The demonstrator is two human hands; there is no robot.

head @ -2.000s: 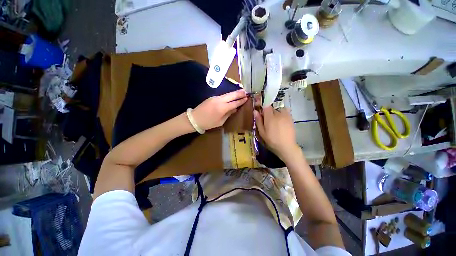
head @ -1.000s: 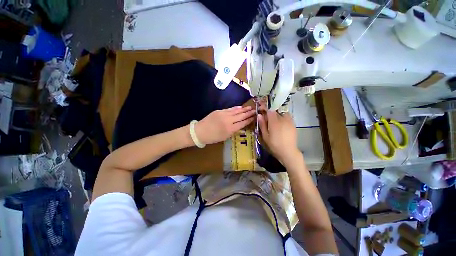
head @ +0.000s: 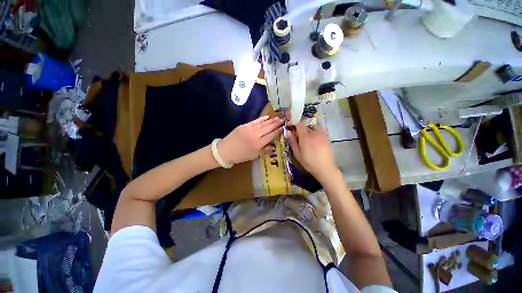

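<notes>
A large dark cloth panel (head: 183, 117) lies left of the needle on a brown board (head: 213, 186). My left hand (head: 246, 142) lies at the panel's right side, fingertips close together beside the presser foot area. My right hand (head: 313, 150) is just right of the needle line, its fingers bent near the left fingertips. A dark piece (head: 303, 180) shows below my right hand. Yellow tape (head: 275, 170) with black lettering is stuck to the bed. The sewing machine head (head: 297, 88) is above my hands. What my fingertips touch is too small and partly hidden to tell.
The white lamp (head: 245, 81) hangs over the panel's upper right. A brown strip (head: 375, 140), yellow-handled shears (head: 439, 147) and dark-handled snips (head: 407, 137) lie on the right. Dark pieces (head: 103, 143) heap at far left. A white thread cone (head: 446, 18) stands on the machine.
The camera view has shifted. My left fingers, pinched near the needle two seconds ago, now lie flatter and lower. The panel's upper edge looks more rumpled. My right hand stays beside the needle.
</notes>
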